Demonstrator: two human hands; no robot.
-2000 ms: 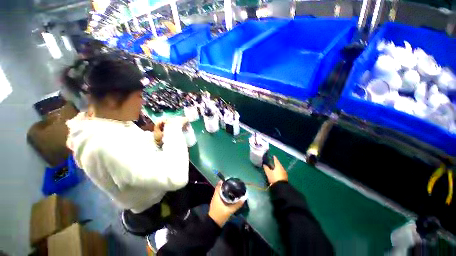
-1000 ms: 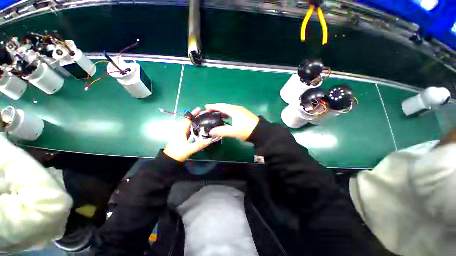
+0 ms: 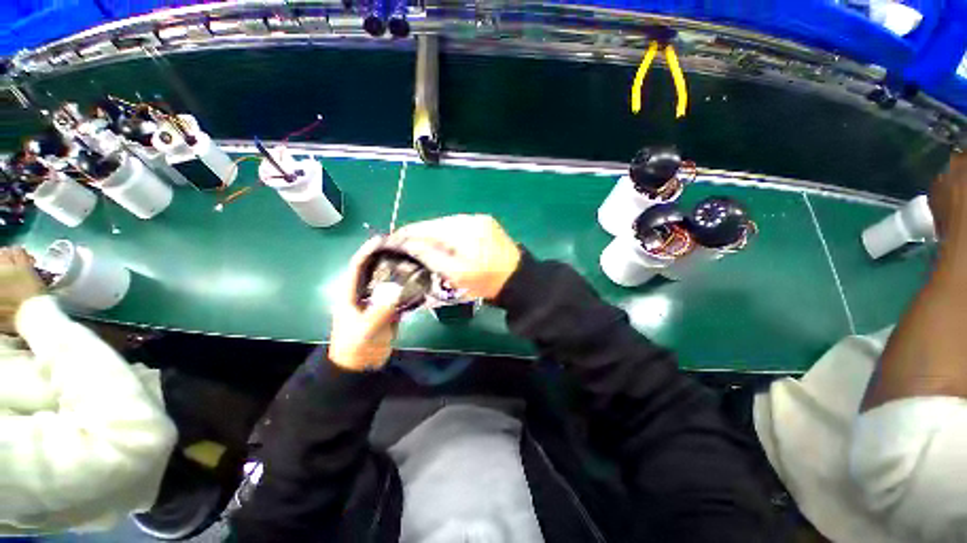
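Observation:
A black rounded head (image 3: 394,281) is between my hands at the near edge of the green bench. My left hand (image 3: 361,313) holds it from the left and below, thumb across its front. My right hand (image 3: 467,255) bends over its right side; the right fingertips are partly hidden. A white housing with a dark panel (image 3: 456,305) shows just under my right hand, mostly covered. Whether the head touches this housing cannot be told. Wire detail at the head is blurred.
A white housing with wires (image 3: 305,191) stands left of centre. More white housings (image 3: 138,186) crowd the far left. Several part-built units (image 3: 639,258) stand at right. Yellow-handled pliers (image 3: 661,80) and a bar (image 3: 426,106) hang behind. People in light clothing sit on both sides.
My left hand has moved left and turned the black head. My right hand has shifted left over it. A white housing now shows beneath. At right, a neighbour's arm now reaches to a white housing.

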